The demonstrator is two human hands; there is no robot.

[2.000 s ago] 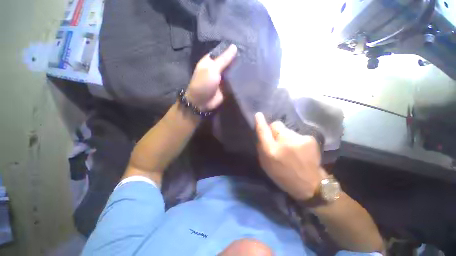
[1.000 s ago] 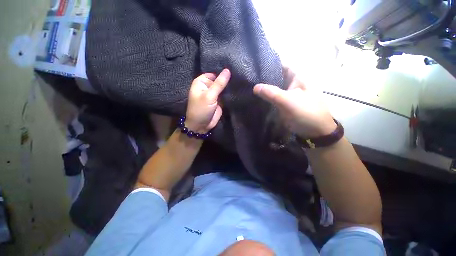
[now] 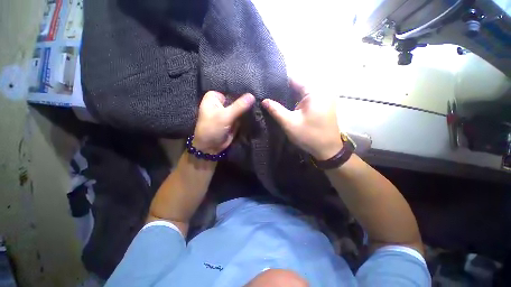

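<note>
A dark grey herringbone garment [image 3: 140,84] lies over the table's front edge and hangs towards my lap. It has a small flap or tab [image 3: 182,65] left of a long fold. My left hand [image 3: 215,124] grips the cloth at a seam, thumb on top and fingers curled partly under it. My right hand [image 3: 308,123] holds the same cloth just to the right, thumb on top and fingers behind. The two thumb tips are close together. A narrow folded strip [image 3: 260,151] of the garment hangs below them.
The sewing machine head [image 3: 431,28] is at the top right, over the brightly lit table [image 3: 392,126]. A slim tool with a red part [image 3: 451,120] lies at the right. Printed paper [image 3: 56,61] is at the upper left. Dark cloth [image 3: 117,207] hangs below left.
The garment has shifted left and its herringbone outer face now shows around my hands. My right hand has moved up and left, its thumb now near my left thumb.
</note>
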